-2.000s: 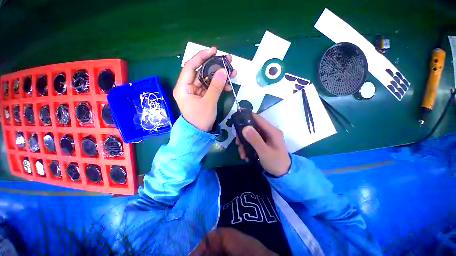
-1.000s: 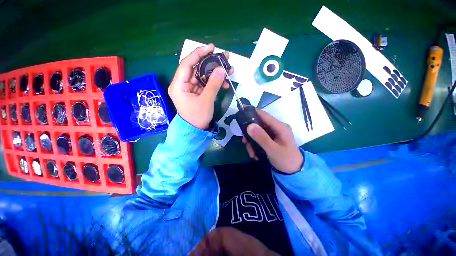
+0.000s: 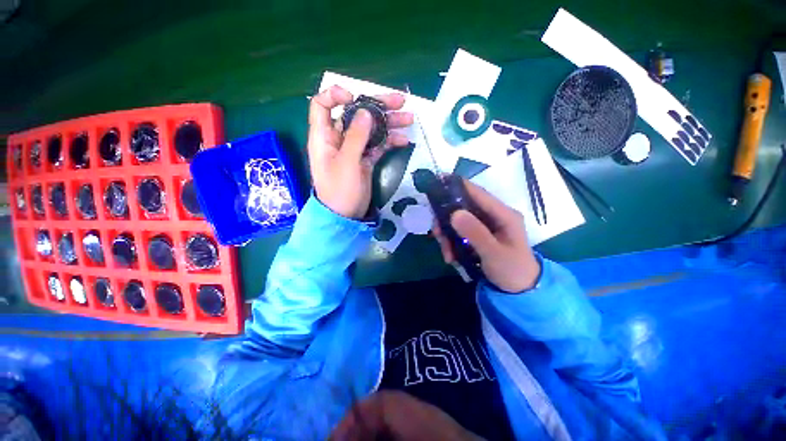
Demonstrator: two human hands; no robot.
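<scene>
My left hand (image 3: 343, 164) holds a round black watch case (image 3: 372, 125) above the white paper, with the thumb across its face. My right hand (image 3: 493, 232) grips a hand screwdriver (image 3: 450, 207) by its thick black handle. The thin shaft points up and left, and its tip is apart from the case. The thumb and fingers hide part of the case.
A blue parts box (image 3: 226, 185) with white loops overlaps the red compartment tray (image 3: 129, 319) at left. Right of my hands are a tape roll (image 3: 481, 129), tweezers (image 3: 533, 185), a dark dotted disc (image 3: 593, 112), a pale disc (image 3: 637, 148) and an orange screwdriver (image 3: 751, 129).
The screwdriver tip has come away from the case as my right hand moved right. My left fingers have shifted around the case, which now shows a different tilt.
</scene>
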